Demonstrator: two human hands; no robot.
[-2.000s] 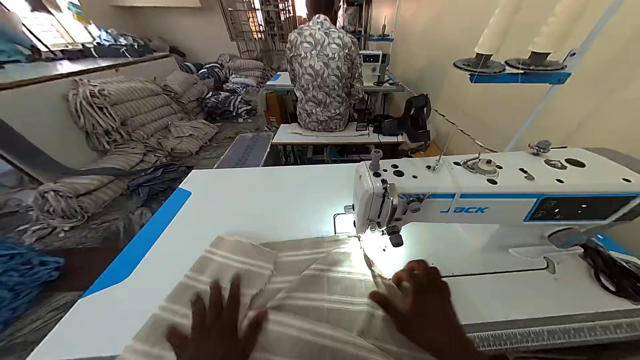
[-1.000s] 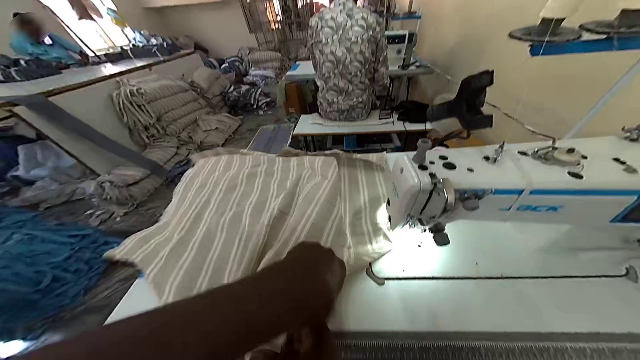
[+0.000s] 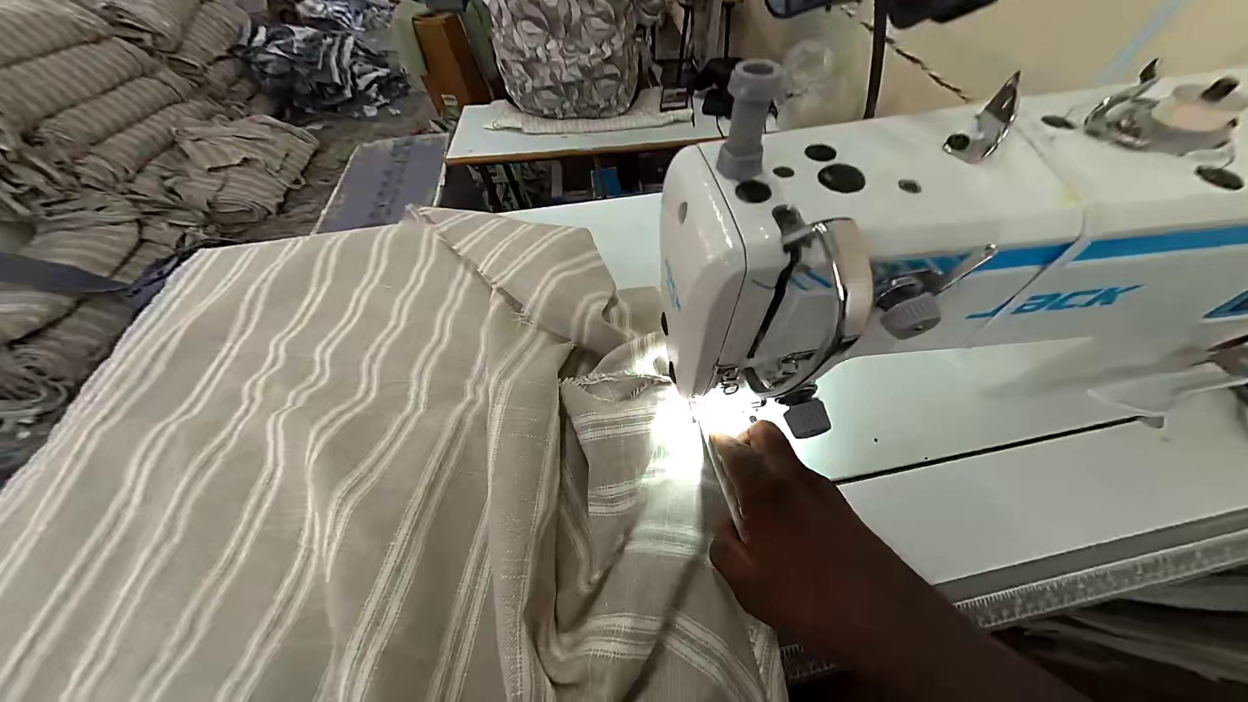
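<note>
A beige cloth with white stripes (image 3: 390, 439) spreads over the left side of the sewing table and hangs toward me in folds. Its right edge runs under the lit needle area of a white Jack sewing machine (image 3: 936, 234). My right hand (image 3: 780, 526) grips that edge between thumb and fingers, just in front of the presser foot, which glare partly hides. My left hand is out of the frame.
Beyond the table, a person in a patterned shirt (image 3: 565, 58) sits at another white table (image 3: 575, 136). Bundles of striped cloth (image 3: 107, 117) are heaped at the left. A ruler strip (image 3: 1102, 580) lines the front edge.
Two seconds ago both hands lay spread on the cloth; now my right hand pinches its edge by the needle and my left is out of view. The view has moved closer to the machine.
</note>
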